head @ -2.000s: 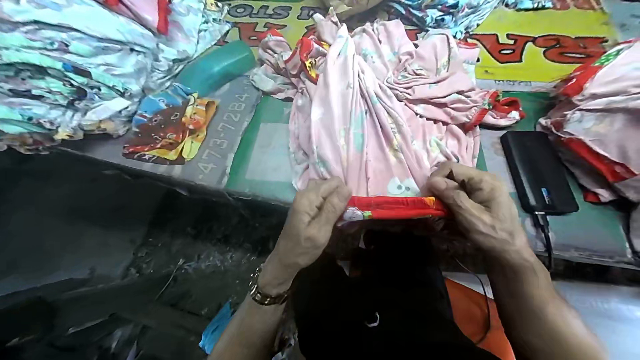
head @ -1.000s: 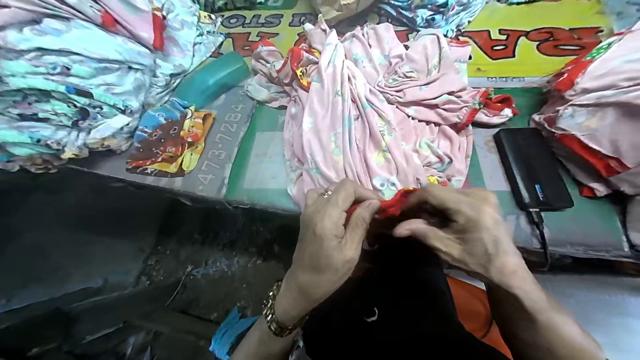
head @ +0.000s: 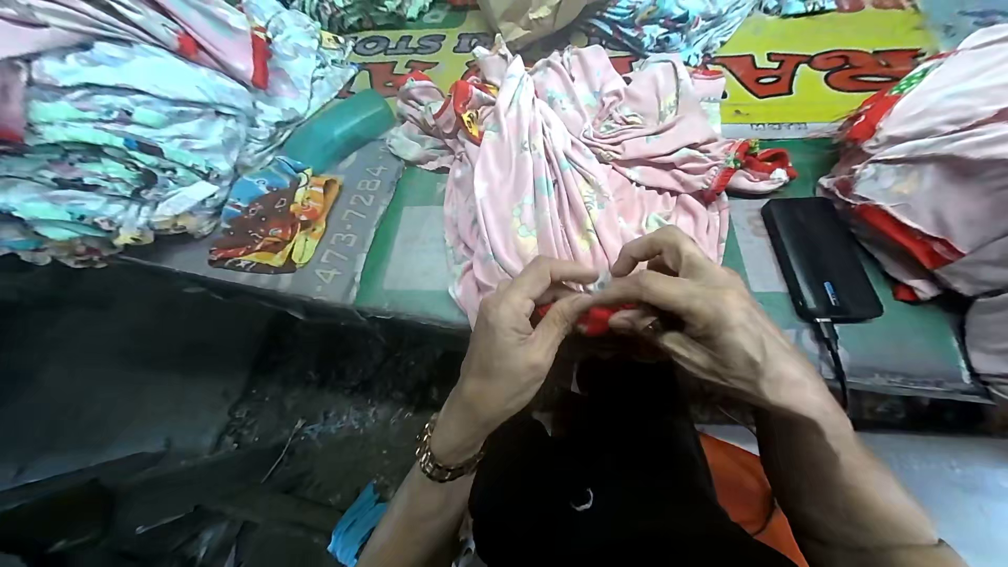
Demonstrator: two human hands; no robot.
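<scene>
A pink printed garment (head: 543, 181) with red-trimmed sleeves lies spread on the table, its lower end at the front edge. My left hand (head: 524, 331) pinches the red hem band (head: 596, 320) of this garment between thumb and fingers. Close against it, my right hand (head: 685, 307) grips the same band from the right, with the fingers bent. The fingertips of both hands nearly meet and cover most of the band. A metal watch or bracelet (head: 445, 453) circles my left wrist.
Piled printed fabric (head: 142, 134) lies at left, beside a teal cylindrical object (head: 340, 130) and a folded brown-and-yellow cloth (head: 276, 216). At right, a black power bank (head: 820, 260) with a cable sits near a pink garment pile (head: 945, 173). A brown paper bag (head: 535, 17) stands at the back.
Two seconds ago the red band was stretched straight between my hands, which were apart. My hands have come together and the band is now bunched between them.
</scene>
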